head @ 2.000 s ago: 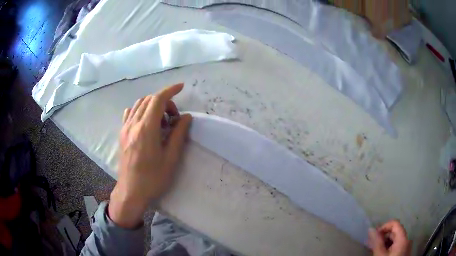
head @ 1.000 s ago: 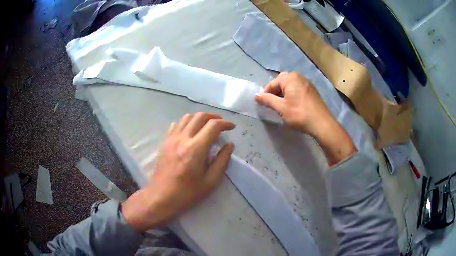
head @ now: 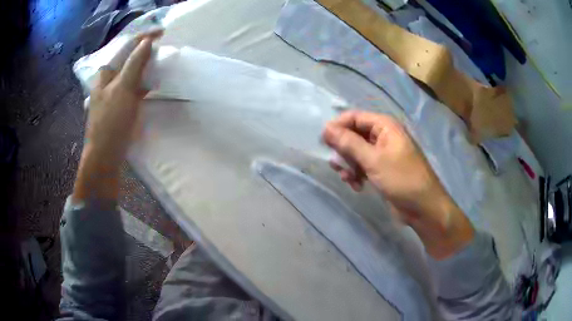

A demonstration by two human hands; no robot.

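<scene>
A thin white interlining strip (head: 251,88) stretches between my two hands over the upper left of the pressing table (head: 213,207), blurred by motion. My right hand (head: 382,163) pinches its right end between thumb and fingers. My left hand (head: 122,88) is at its left end, blurred; whether the fingers grip the strip cannot be told. A grey-lilac curved collar piece (head: 338,232) lies flat on the table below and right of the strip, touched by neither hand.
Broad grey-lilac fabric panels (head: 338,41) lie at the far side with a tan paper pattern (head: 429,63) over them. A dark blue object (head: 476,37) is behind. A thin red stick (head: 527,168) and a dark shiny object (head: 555,210) are at the right edge. Scraps lie on the floor.
My left hand has left the collar piece and moved up left to the strip's left end. The strip has lifted and spread between my hands. The view has shifted slightly.
</scene>
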